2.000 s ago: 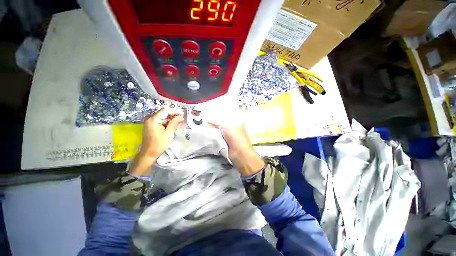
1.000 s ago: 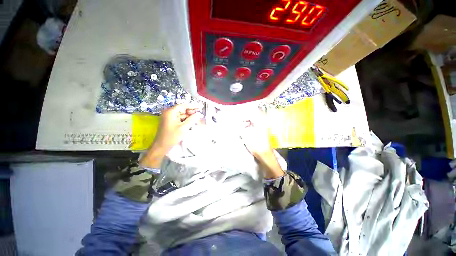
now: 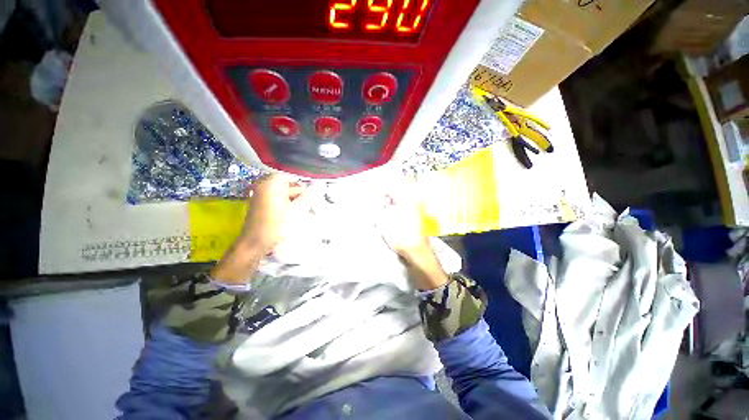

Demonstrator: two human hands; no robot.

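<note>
The pale garment [image 3: 328, 328] lies over my lap, with its upper part under the machine head and washed out by lamp glare. My left hand [image 3: 267, 215] is at the garment's left side, fingertips below the left edge of the head; whether they pinch a button is lost in glare. My right hand [image 3: 411, 234] is on the garment's right side, its fingers overexposed. The snap button machine [image 3: 324, 107] has a red and black panel reading 290. The die and punch are hidden by glare. A dark label [image 3: 263, 318] shows on the garment.
A heap of shiny buttons [image 3: 185, 156] is left of the head, another heap [image 3: 460, 131] right of it. Yellow-handled pliers [image 3: 523, 127] lie by a carton [image 3: 567, 49]. Yellow tape [image 3: 464, 193] crosses the table's front. A blue crate [image 3: 661, 398] heaped with pale garments stands right.
The view swung right, then left again. Glare over the cloth is brighter than two seconds ago. The dark label shows more fully. Both hands stay at the garment under the head.
</note>
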